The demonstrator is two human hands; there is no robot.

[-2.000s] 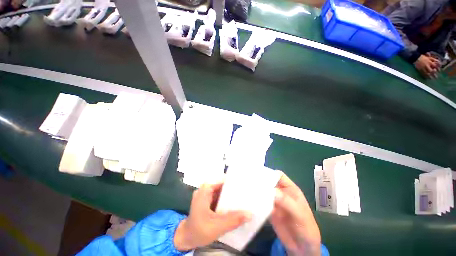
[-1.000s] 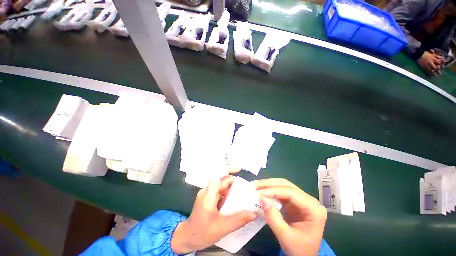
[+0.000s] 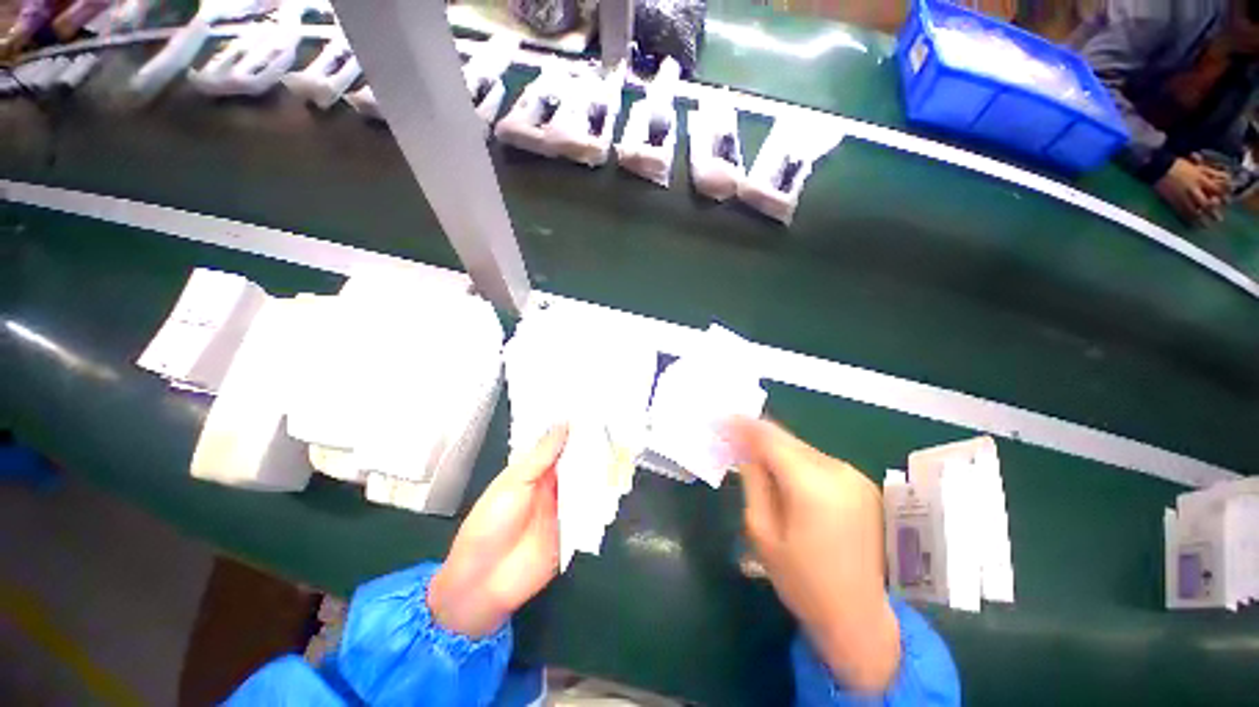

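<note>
My left hand holds a slim white carton upright at the front edge of the centre pile of flat white cartons. My right hand is at the right edge of a small pile of thin white leaflets. Its fingertips touch a sheet there but are blurred, so a grip cannot be told. Folded cartons with a grey-purple picture panel stand in a tight row on the right.
Thick white carton stacks and a small printed stack lie on the left. A slanting post rises behind. Beyond the guide rail are white-sleeved items, a blue bin and another person's hands.
My hands have moved apart; before, both were on the white carton. My left hand kept it and moved left. My right hand went to the leaflets. The sleeved items on the far belt shifted right.
</note>
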